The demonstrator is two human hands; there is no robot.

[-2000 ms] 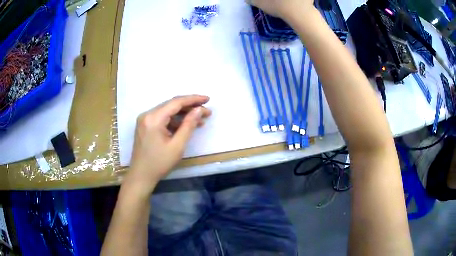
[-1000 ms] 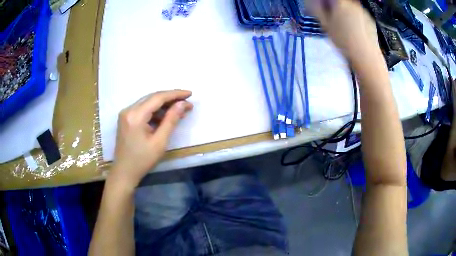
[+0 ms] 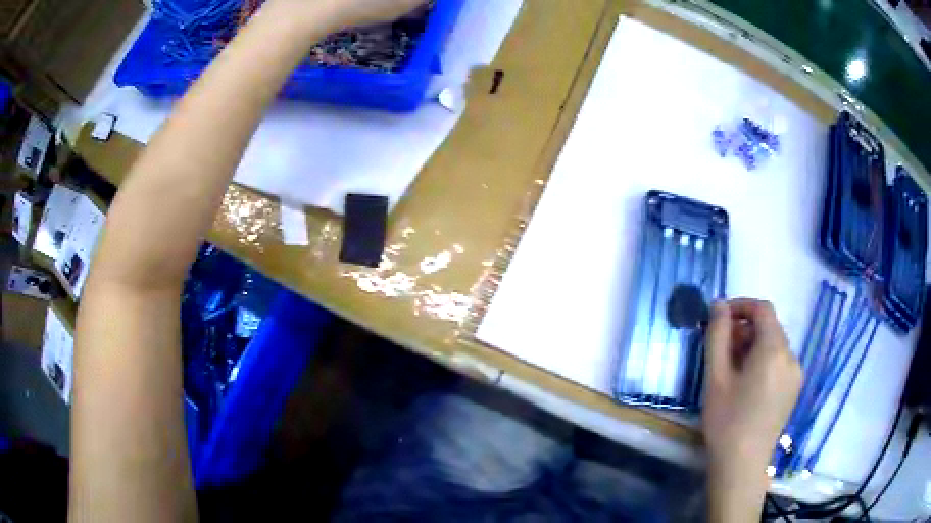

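Observation:
A power bank housing [image 3: 658,306] lies open side up on the white sheet, with lengthwise ribs and a dark round spot inside. My right hand [image 3: 750,358] is at its right long edge, with the fingertips closed on the rim. My left hand [image 3: 357,8] is over the blue parts bin [image 3: 357,90] at the upper left, cut off by the picture's top edge. Its fingertips are not clear, so I cannot tell if it holds anything. The bin holds circuit boards, red wires and blue cables.
Stacked housings [image 3: 852,199] stand at the right, with blue charging cables [image 3: 832,368] hanging towards me. Small blue-purple parts [image 3: 750,141] lie on the sheet. A black pad [image 3: 364,230] is near the left bench edge. A lower blue bin [image 3: 245,378] is below the bench, and black cords are at bottom right.
The view has swung left. My left hand has gone from above the sheet to the parts bin. My right hand has come from the stacks, and a housing now lies on the sheet.

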